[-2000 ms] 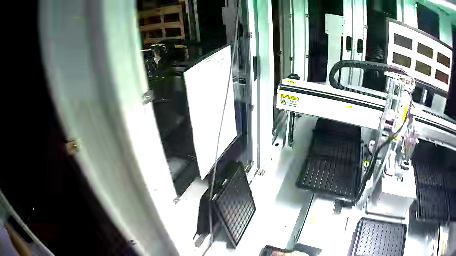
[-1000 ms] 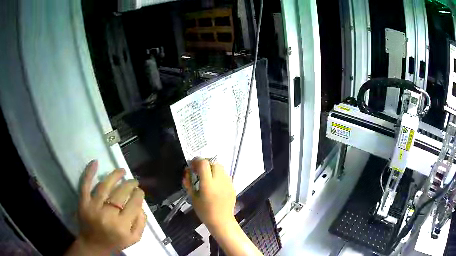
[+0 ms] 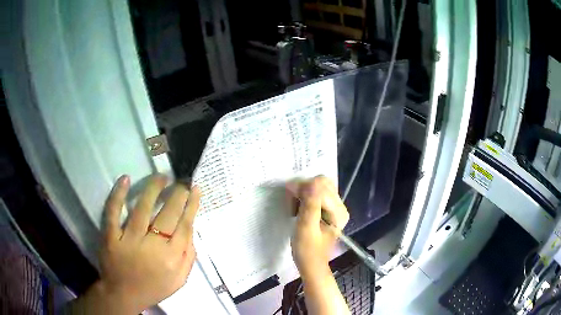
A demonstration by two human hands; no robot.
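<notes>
A white record sheet [image 3: 258, 160] with a dense printed table lies against the dark door window, beside a clear sheet holder [image 3: 373, 141]. My right hand [image 3: 320, 215] holds a thin silvery pen [image 3: 360, 247] over the sheet's lower right part. The writing tip is hidden by the fingers. My left hand [image 3: 151, 240] is spread on the pale door frame [image 3: 74, 117], its fingertips at the sheet's left edge. It has a ring on one finger and grips nothing.
A thin grey cable [image 3: 376, 117] hangs across the window. A black pocket tray [image 3: 357, 280] leans below the sheet. A white gantry beam [image 3: 510, 187] stands at the right above a black tray [image 3: 492, 277]. A metal catch [image 3: 157, 145] sits on the frame edge.
The sheet has shifted left off its holder and lies nearer my left hand. My right hand has moved right in view, with the pen now clearly visible. The machine interior has slid right.
</notes>
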